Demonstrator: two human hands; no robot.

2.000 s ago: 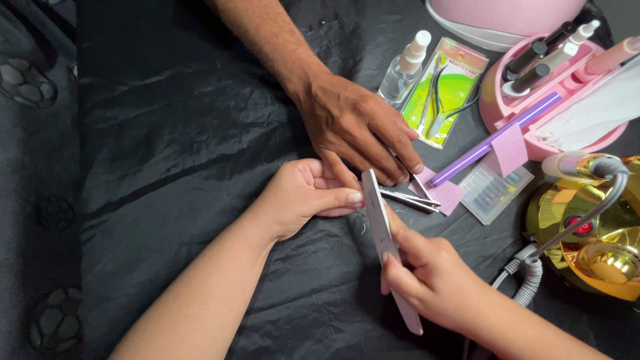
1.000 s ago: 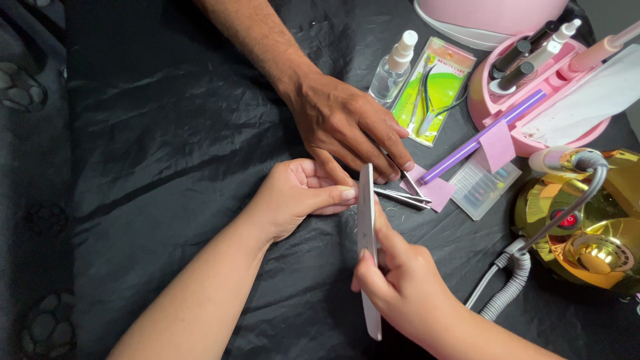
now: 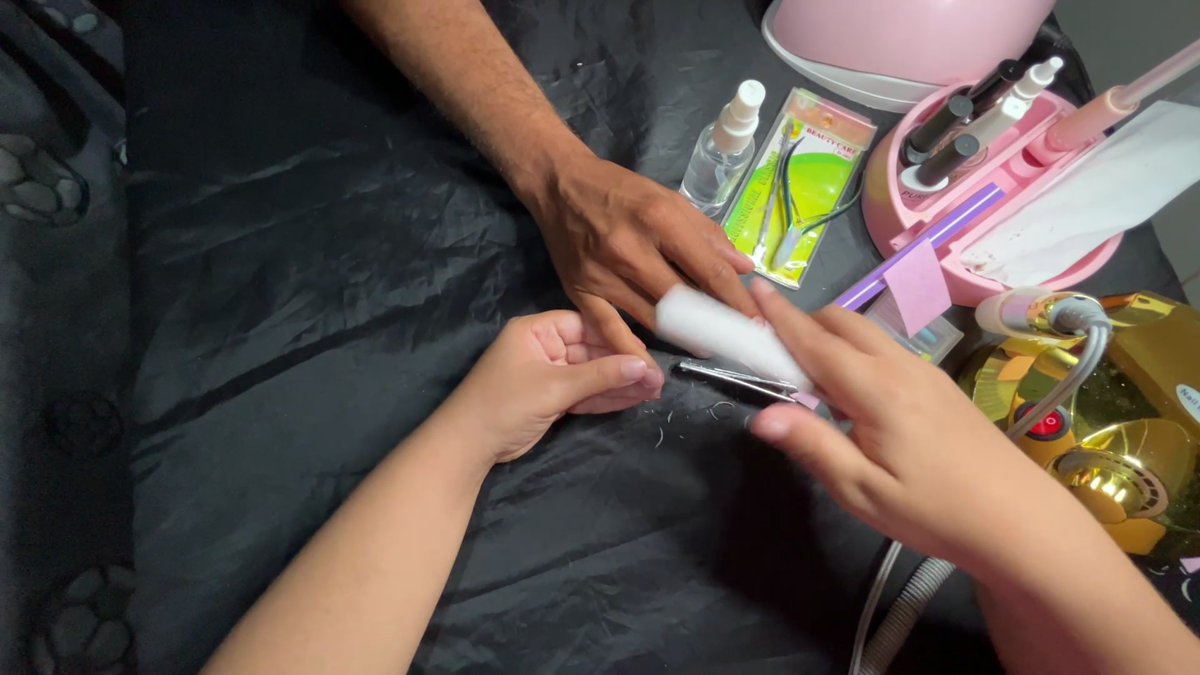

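My left hand holds the thumb of another person's hand, which lies palm down on the black cover. My right hand is spread, with its fingertips at the end of a blurred white nail file; whether it grips the file cannot be told. The file lies across near the other person's fingertips. Just below it is a metal nail clipper, nearest to my right thumb. Thin nail clippings are scattered on the cover between my hands.
Behind the hands stand a clear spray bottle and a packet with cuticle nippers. At right are a pink organizer with small bottles, a purple file, a pink buffer block and a gold nail drill machine with its cable.
The file, held upright in my right hand before, now lies slanted nearer the other person's fingers. My right hand has moved up and its fingers have spread. My left hand stays at the thumb.
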